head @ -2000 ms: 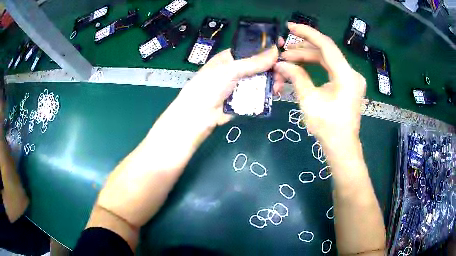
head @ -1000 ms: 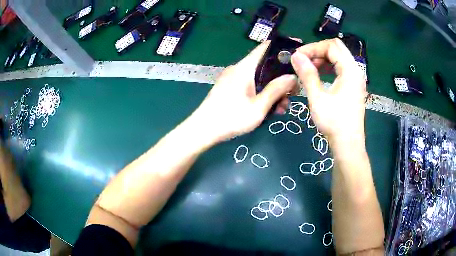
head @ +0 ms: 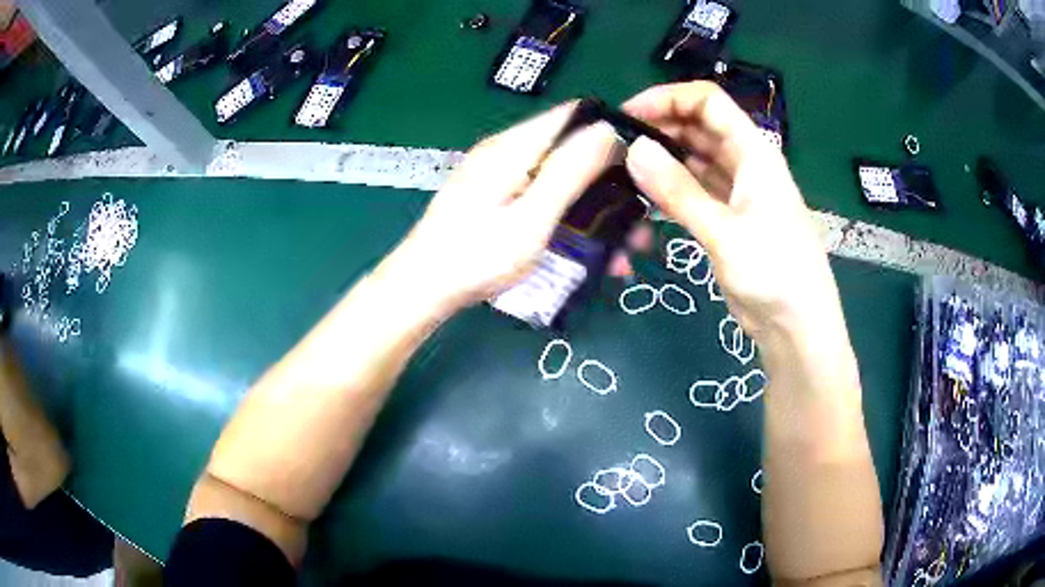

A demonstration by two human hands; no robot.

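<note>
A black phone body [head: 588, 235] is held above the worktop, tilted, with its white keypad area [head: 543, 287] at the lower left. My left hand [head: 504, 212] grips it along its left side, with the thumb over its upper part. My right hand [head: 728, 189] has its thumb and index finger at the phone's upper end, touching it. The fingers hide most of that end, and the round component there cannot be made out. Several loose white rings [head: 596, 376] lie on the worktop below and to the right of the phone.
The green belt [head: 424, 103] beyond the metal strip [head: 344, 164] carries several phone bodies [head: 539, 46]. A grey post [head: 126, 86] stands at left, near a ring pile [head: 111, 233]. A clear parts tray [head: 974, 436] is at right. Another person's arm [head: 29, 424] shows at the left edge.
My left hand has turned the phone, so its keypad area shows again at the lower left. My right hand has stayed at its upper end. The phones on the belt have moved left.
</note>
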